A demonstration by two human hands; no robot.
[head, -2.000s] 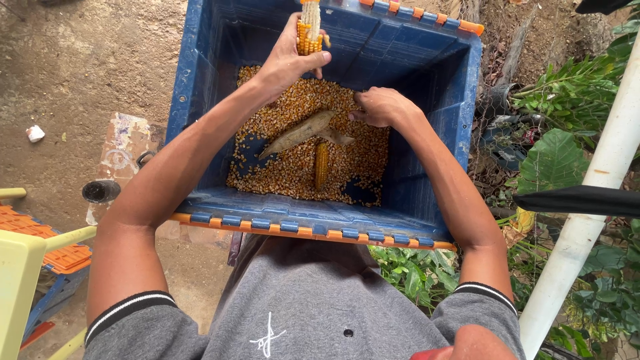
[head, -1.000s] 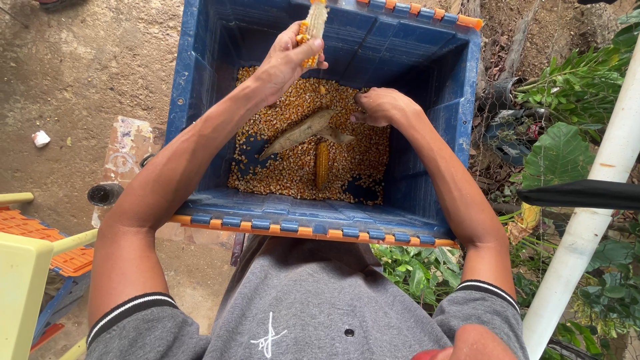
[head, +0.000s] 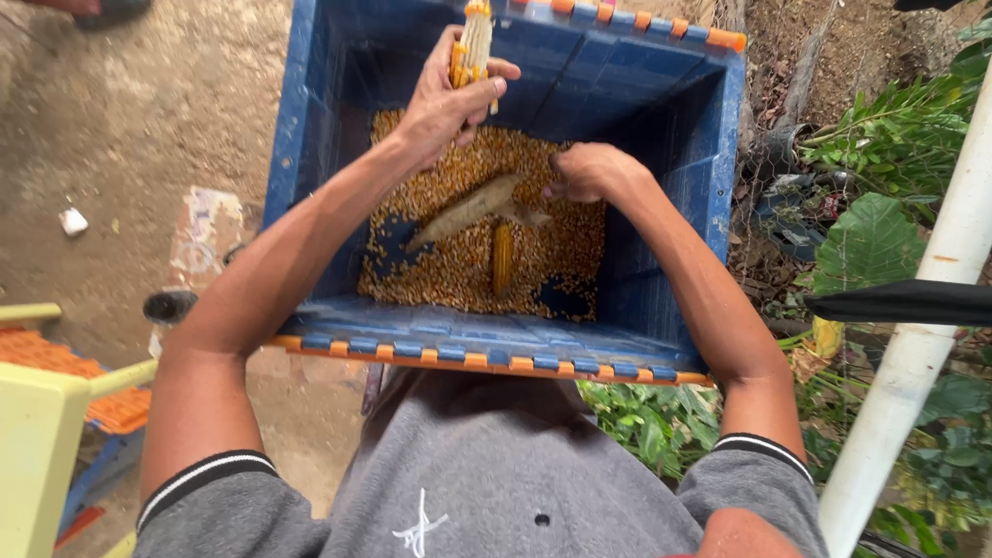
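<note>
My left hand (head: 457,93) grips a partly shelled corn cob (head: 474,46), upright near the far wall of a blue plastic crate (head: 643,85); pale bare cob shows between remaining yellow kernels. Over the right part of the crate is my right hand (head: 593,172), fingers curled down and blurred; whether it holds anything is hidden. Loose corn kernels (head: 434,291) cover much of the crate's floor. On them lie a dry corn husk (head: 469,211), slanting, and a whole yellow ear of corn (head: 502,260) just below it.
The crate's near rim has an orange and blue hinge edge (head: 496,361). A pale yellow plastic piece of furniture (head: 39,449) and an orange slatted seat (head: 116,403) stand at lower left. On the right are a white pipe (head: 899,387), a black strap (head: 891,306), wire mesh and leafy plants (head: 868,240).
The cob in my left hand shows more bare pale surface than two seconds ago. Both hands stay in about the same places. The husk and the ear on the kernels have not moved.
</note>
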